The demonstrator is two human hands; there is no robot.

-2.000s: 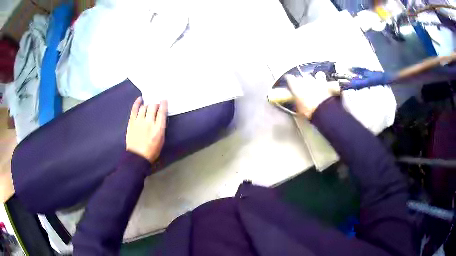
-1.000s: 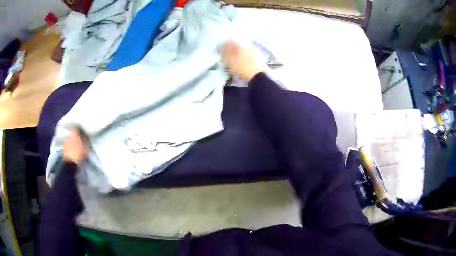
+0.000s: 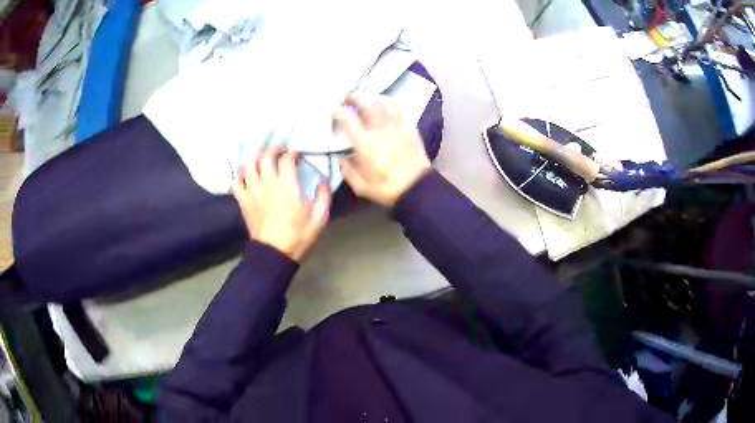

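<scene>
A pale garment [image 3: 273, 91] lies over the right part of the long dark padded form [image 3: 116, 211] and spreads back across the table. My left hand [image 3: 281, 202] holds the garment's near edge, fingers on the cloth. My right hand [image 3: 382, 149] is close beside it on the right, fingers curled on a fold of the garment and slightly blurred. The steam iron [image 3: 542, 165] rests on the pale pad [image 3: 613, 107] to the right, its tan handle free of both hands.
The off-white table cover [image 3: 356, 264] shows in front of the form. A blue strip [image 3: 108, 70] and crumpled pale cloth [image 3: 58, 74] are at the far left. The iron's blue-wrapped hose [image 3: 646, 175] runs off right. Small tools and thread crowd the bench at upper right.
Two seconds ago my right hand was on the iron; one second ago both hands were spreading the garment at the left. Now they are close together at the form's right part, and the view has shifted.
</scene>
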